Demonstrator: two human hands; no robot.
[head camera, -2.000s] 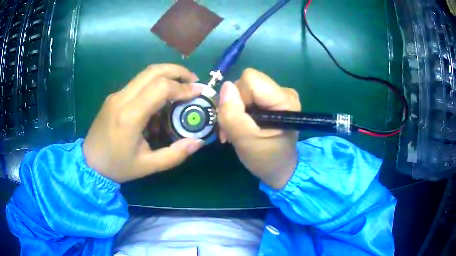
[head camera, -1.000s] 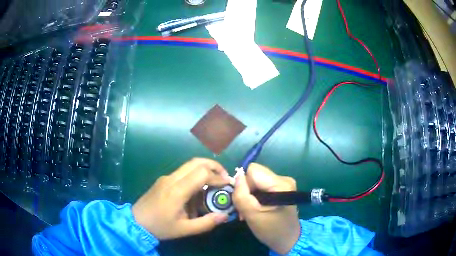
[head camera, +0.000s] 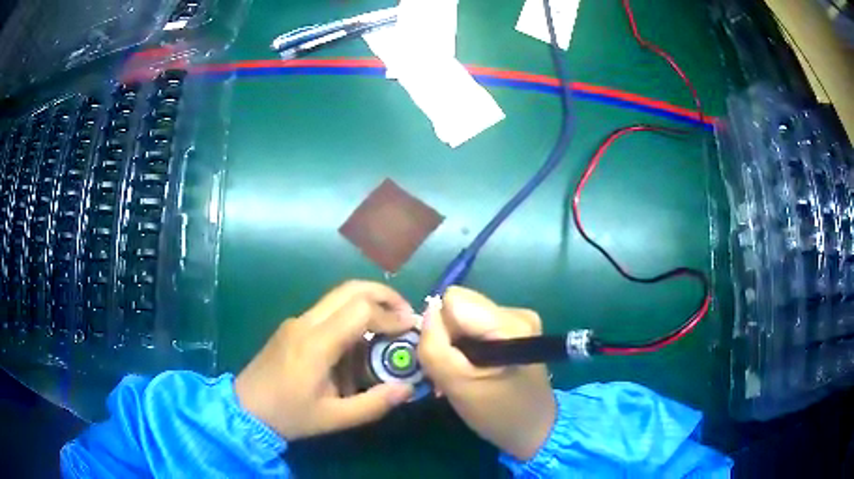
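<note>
The round module (head camera: 402, 358), a dark ringed disc with a green-yellow centre, sits on the metal test fixture (head camera: 384, 360) near the bottom middle. My left hand (head camera: 314, 360) curves around the fixture's left side, fingertips at its upper and lower edges. My right hand (head camera: 487, 365) holds the black probe pen (head camera: 515, 351) at the module's right side; my fingers hide its tip. The silver cable connector (head camera: 431, 305) is partly hidden between my fingertips. The blue signal cable (head camera: 510, 208) runs from it up to the far edge.
A brown-red square (head camera: 390, 225) lies beyond the fixture. White paper slips (head camera: 454, 98) and thin silver-white sticks (head camera: 337, 32) lie at the far side. Clear trays with dark discs stand at left (head camera: 197, 215) and right (head camera: 749, 234). Red and black probe leads (head camera: 646, 279) loop on the right.
The view has tilted outward since two seconds ago, bringing the paper slips and mat lines into the picture. Both hands stay around the fixture, and the pen is still at the module's right side.
</note>
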